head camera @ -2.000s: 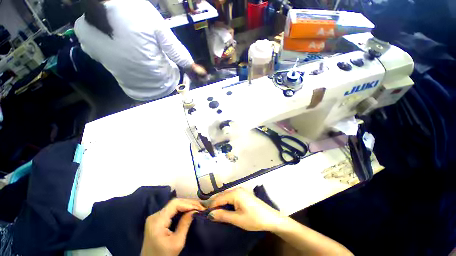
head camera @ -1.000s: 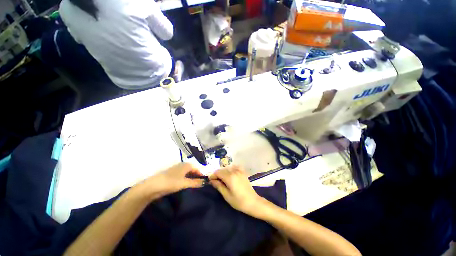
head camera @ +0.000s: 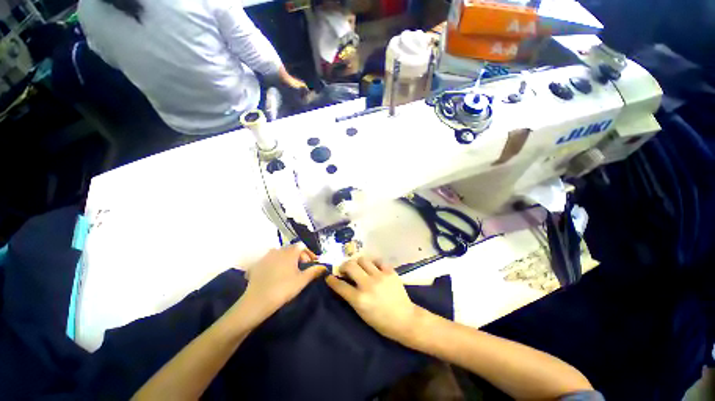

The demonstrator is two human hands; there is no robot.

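Observation:
A wide dark garment piece (head camera: 313, 345) lies over the front edge of the table and hangs down towards me. My left hand (head camera: 278, 274) grips its top edge just below the machine head. My right hand (head camera: 372, 294) holds the same edge close beside it, with the fingertips of both hands almost touching. The white sewing machine (head camera: 408, 164) stands over the fingertips. The needle and presser foot are too small and blurred to make out clearly, and the cloth edge there is partly hidden by my fingers.
Black-handled shears (head camera: 453, 233) lie under the machine arm. Dark strips (head camera: 563, 247) hang at the bed's right end. A thread cone (head camera: 409, 66) and an orange and white carton (head camera: 494, 31) stand behind. A person in white (head camera: 176, 63) is at the upper left. Dark cloth heaps flank the table.
Both hands have moved the pinched cloth edge from the table's front up to the machine head. Since the last earlier frame, the left hand has turned more upright. The person behind has extended an arm.

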